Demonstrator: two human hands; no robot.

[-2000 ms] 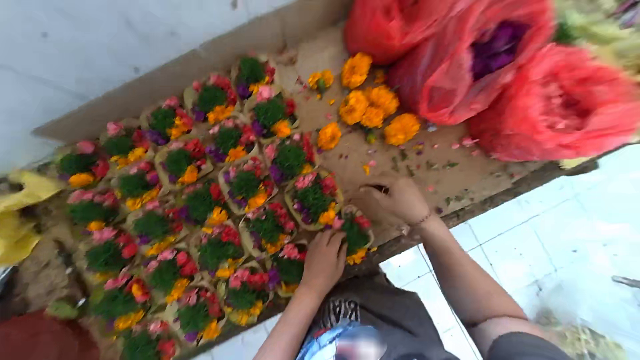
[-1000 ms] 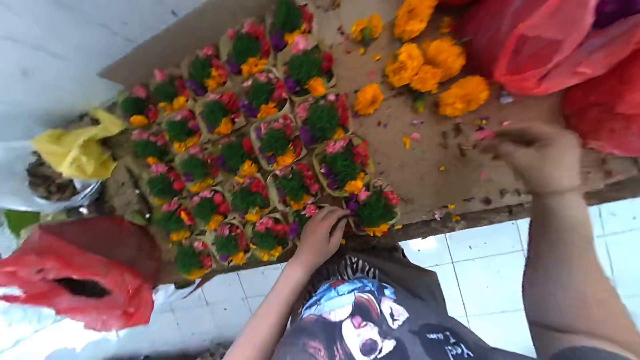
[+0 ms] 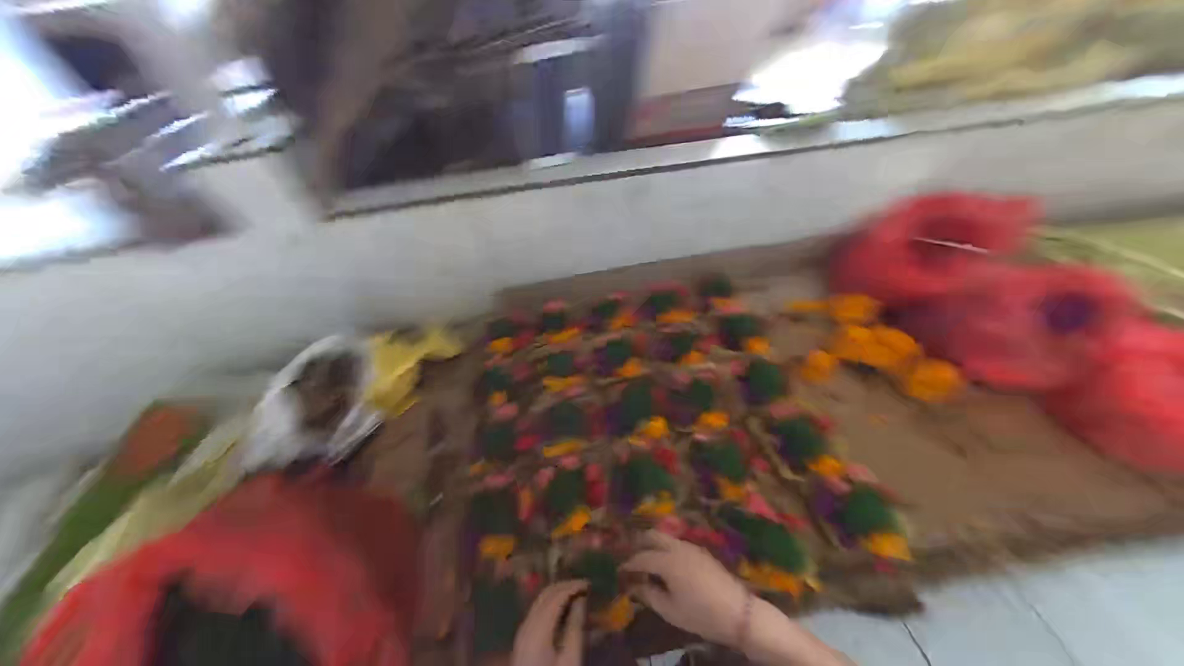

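Rows of small leaf trays filled with shredded green leaves and pink, purple and orange petals (image 3: 638,402) cover a brown board. My left hand (image 3: 552,624) is at the bottom edge, at the left side of a front-row tray (image 3: 595,572). On that tray's right side is my right hand (image 3: 680,585), fingers bent down toward the greens and petals. The view is blurred, so whether either hand grips the tray or a petal cannot be told. Loose orange marigold heads (image 3: 874,347) lie on the board at the right.
Red plastic bags (image 3: 999,314) stand at the back right, one with purple petals. At the lower left is another red bag (image 3: 305,555), beside a white bag (image 3: 319,393) and a yellow bag (image 3: 400,365). A low white wall (image 3: 555,217) runs behind; white floor tiles (image 3: 1017,601) lie in front.
My right hand has come left from the bare board by the marigolds to the front row of trays, close to my left hand. The view has swung up and left.
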